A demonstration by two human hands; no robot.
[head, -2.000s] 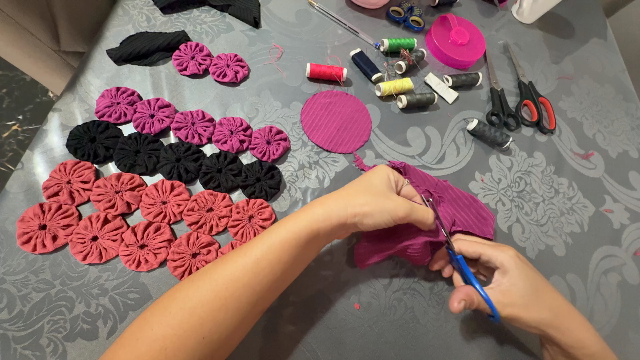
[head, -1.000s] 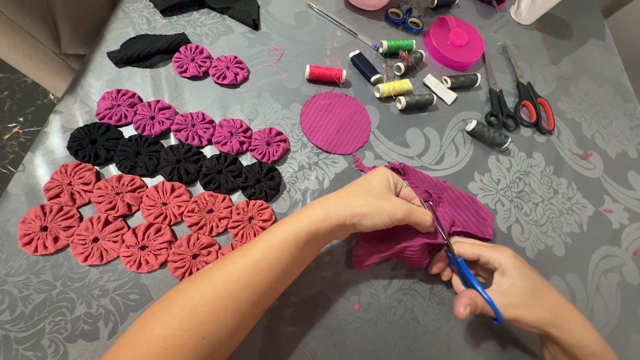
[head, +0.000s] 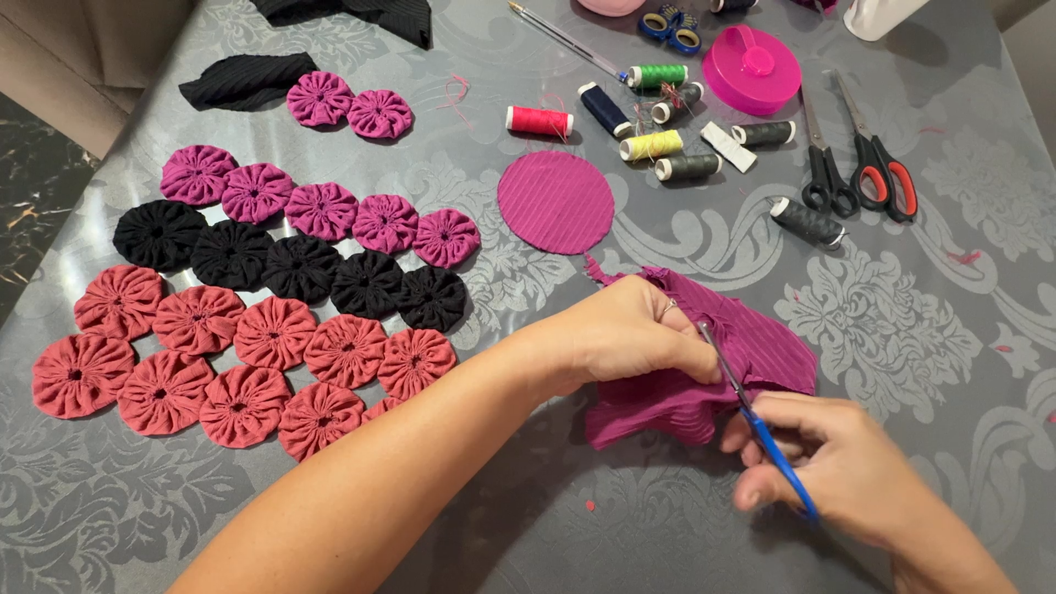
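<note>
My left hand [head: 643, 334] pinches a piece of ribbed magenta fabric [head: 767, 342] against the table; the fingertips are partly hidden by the cloth. My right hand [head: 817, 462] holds blue-handled scissors [head: 767, 437], whose blades lie at the fabric beside my left thumb. Just beyond the cloth, a flat magenta fabric circle [head: 556, 202] rests on the table. At the left, gathered fabric yo-yos are laid in rows: magenta [head: 322, 211], black [head: 301, 269] and coral [head: 275, 332]. My left forearm partly covers a coral one.
Thread spools [head: 652, 145], a pen [head: 569, 41], a pink round case [head: 752, 70] and small blue scissors [head: 670, 29] lie at the back. Two black-handled scissors [head: 827, 177] are at the right, near a dark spool [head: 807, 223]. Black fabric [head: 247, 81] and two magenta yo-yos [head: 379, 114] lie at the upper left.
</note>
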